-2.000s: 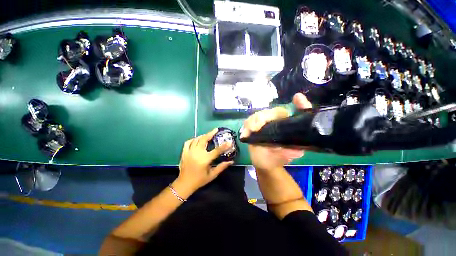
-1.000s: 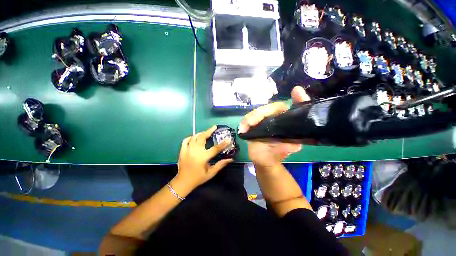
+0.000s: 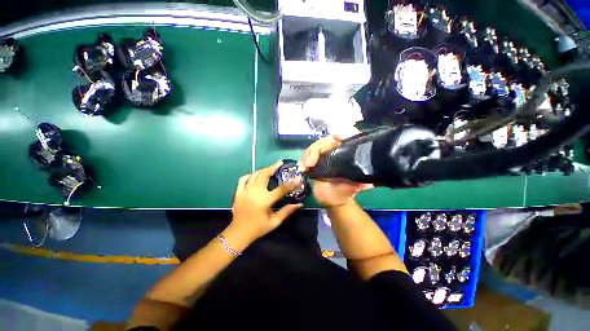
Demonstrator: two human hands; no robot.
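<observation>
A round black unit (image 3: 292,180) with a pale inner part sits at the front edge of the green bench. My left hand (image 3: 259,199) holds it from the left, with fingers around and over it. My right hand (image 3: 328,176) grips the long black electric screwdriver (image 3: 372,158), which slants up to the right. The screwdriver's tip end is at the unit's right side; whether it touches a screw cannot be told. The white screw feeder (image 3: 323,77) stands behind my right hand.
Loose black units (image 3: 147,85) stand in clusters on the left of the bench. Rows of units with pale tops (image 3: 416,76) stand at the right. A blue crate (image 3: 480,258) of units is below the bench edge. Grey cloth, possibly a person's sleeve, shows at the lower right.
My right hand and the screwdriver have moved slightly left, closer onto the unit. The screwdriver's rear end and cable have swung. My left hand still holds the unit.
</observation>
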